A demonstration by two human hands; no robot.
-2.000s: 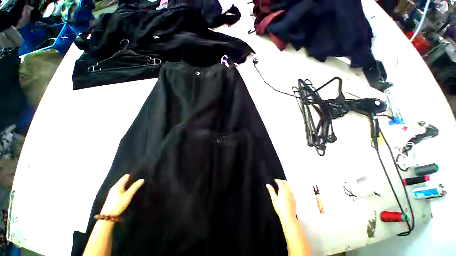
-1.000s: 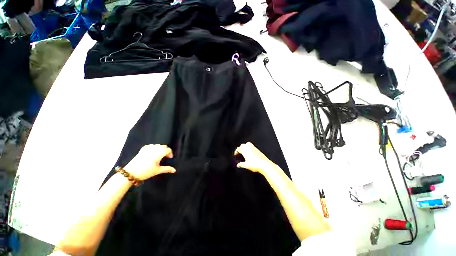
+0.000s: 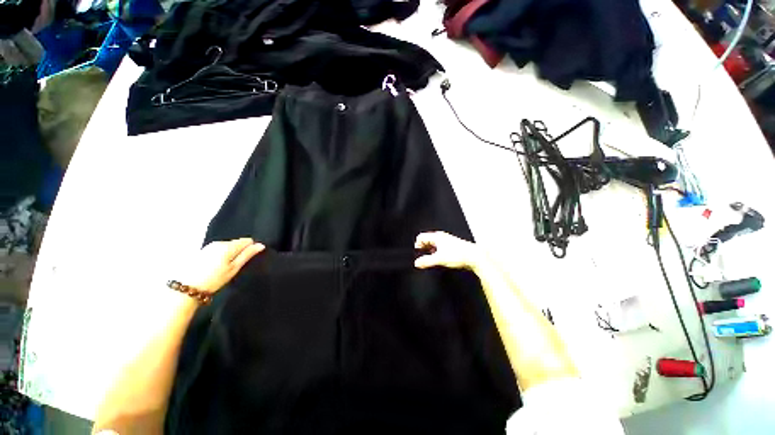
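A black garment (image 3: 340, 178) lies flat, its narrow waistband with a small pale button at the far end and a pale ribbon loop at its right. A second black garment (image 3: 340, 340) lies on top, nearer me, its waistband straight across with a button at the centre. My left hand (image 3: 228, 262) holds the left end of that waistband; a beaded bracelet is on the wrist. My right hand (image 3: 446, 252) pinches its right end between thumb and fingers. The lower edges of both garments are out of view.
Black garments (image 3: 314, 55) and a wire hanger (image 3: 217, 87) lie at the far left; navy and maroon garments (image 3: 569, 42) at the far right. Black hangers (image 3: 552, 187), a corded black tool (image 3: 642, 170) and thread spools (image 3: 680, 368) lie right. My right forearm mostly hides the snips (image 3: 547, 315).
My hands first moved inward to the top garment's waistband. They have since spread apart with its ends, and the waistband now lies straighter and slightly farther from me.
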